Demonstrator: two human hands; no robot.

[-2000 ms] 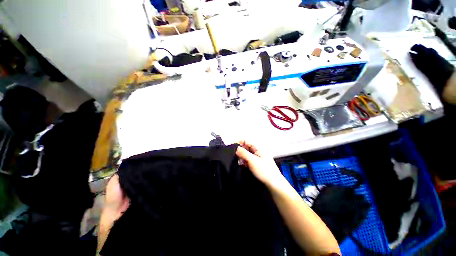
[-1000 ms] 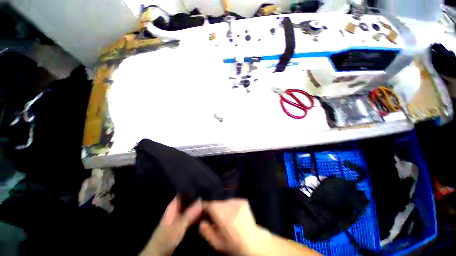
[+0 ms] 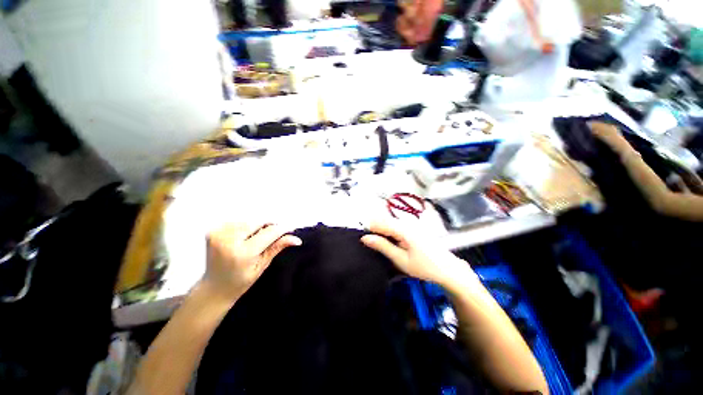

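Observation:
A black garment piece (image 3: 324, 301) hangs from the front of the white table down over my lap, its top edge on the tabletop. My left hand (image 3: 240, 256) is at the left end of that edge, thumb on the cloth. My right hand (image 3: 401, 248) is at the right end, thumb and fingers on the edge. Both hands hold the cloth, with some fingertips hidden or washed out. The white sewing machine (image 3: 416, 166) stands behind; its needle area (image 3: 341, 179) is beyond the cloth, not touching it.
Red-handled scissors (image 3: 405, 204), a shiny packet (image 3: 469, 209) and orange-red handles (image 3: 506, 196) lie right of the needle. Blue baskets (image 3: 617, 308) with dark pieces stand below right. Another person's arm (image 3: 647, 176) rests on black cloth at the right. Dark cloth (image 3: 69, 285) lies at the left.
The hands were together low over the lap and are now apart at the table edge. The cloth's edge has come up onto the tabletop. The view has tilted up, showing more background.

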